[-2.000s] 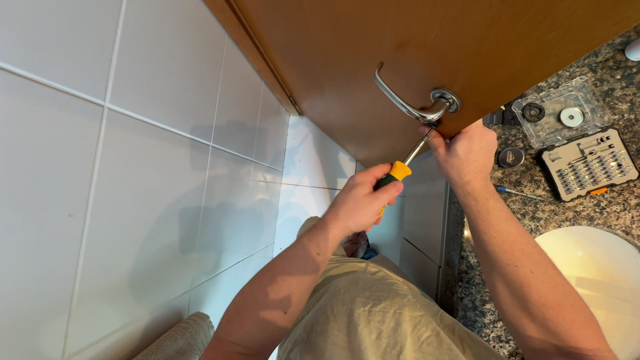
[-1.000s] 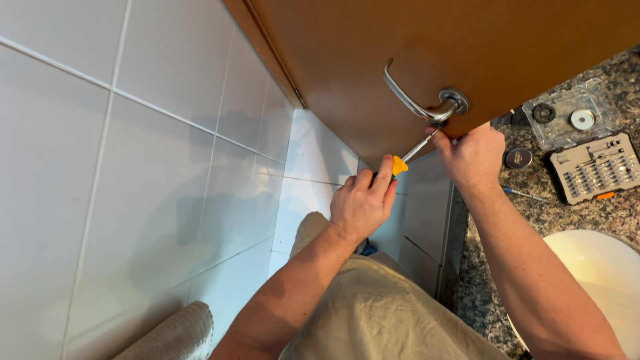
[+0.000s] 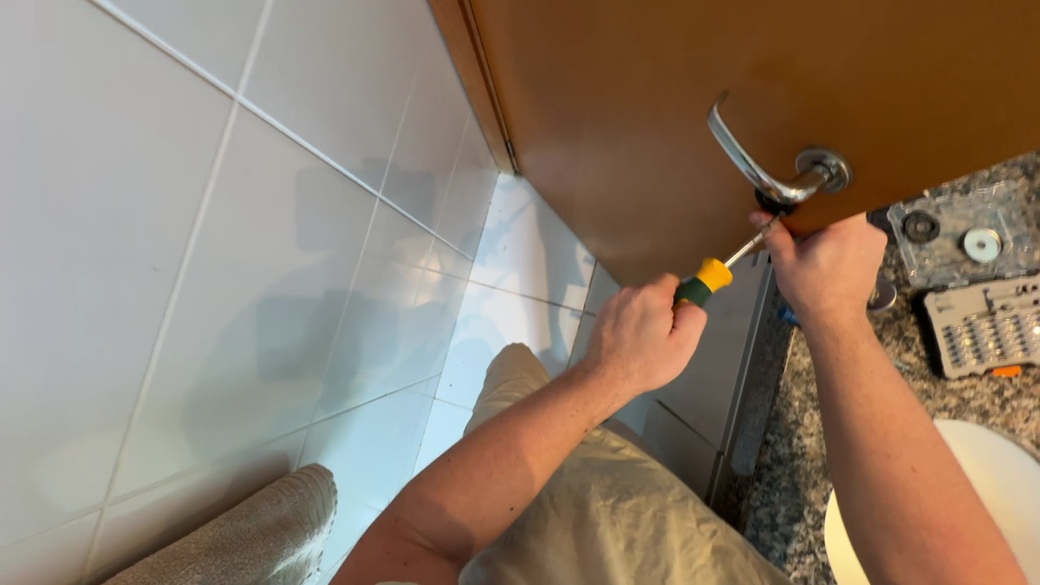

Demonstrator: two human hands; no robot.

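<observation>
A curved chrome lever handle (image 3: 751,166) is mounted by its round rose on a brown wooden door (image 3: 634,97). My left hand (image 3: 646,333) grips the yellow and dark green handle of a screwdriver (image 3: 708,279). The metal shaft points up and right to a small dark round part (image 3: 772,203) just under the lever. My right hand (image 3: 829,264) is beside the door's edge, thumb and a fingertip at the screwdriver's tip and that dark part. Whether the tip sits in a screw cannot be seen, and most of the right fingers are hidden.
On the granite counter (image 3: 800,439) at the right are a bit set case (image 3: 987,325), its clear lid (image 3: 910,252) with a black ring and a pale disc, and a white basin (image 3: 983,463). A rolled towel (image 3: 252,528) lies lower left, by the tiled wall (image 3: 268,268).
The dark round part now shows below the lever, by my right fingertips. My left hand still holds the screwdriver, and its dark green grip shows again beneath the yellow collar.
</observation>
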